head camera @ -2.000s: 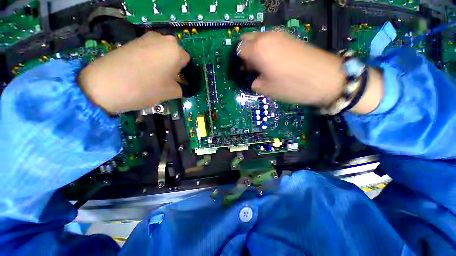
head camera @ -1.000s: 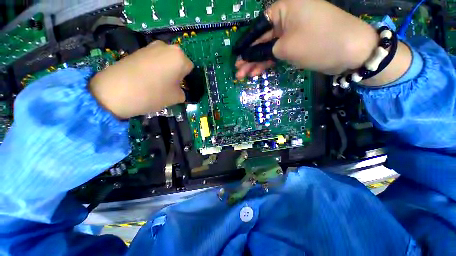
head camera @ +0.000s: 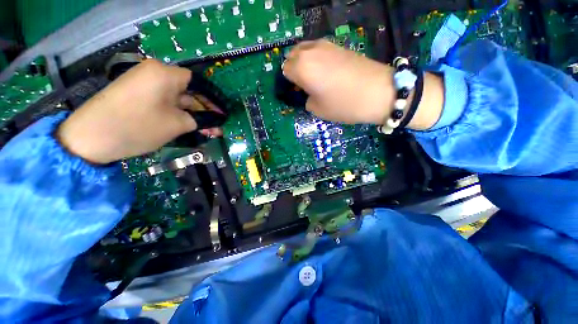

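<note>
The main circuit board, green and crowded with parts, lies in a black pallet in front of me. A yellow block component stands at its lower left, and blue-and-white small cylinders stand right of centre. My left hand is at the board's upper left edge, its black-covered thumb and fingers apart; whether it holds something small is hidden. My right hand is over the board's upper middle, black-covered fingertips pointing down and bunched; what is between them is hidden.
A secondary board with pale upright parts lies above the main board. Other boards lie to the left and upper right. Silver and pale green clips sit at the pallet's near edge. A light blue wrist strap is on my right wrist.
My left hand has moved left and its fingers have opened. My right hand has moved down and left, fingertips now pointing down on the board. The view has turned slightly.
</note>
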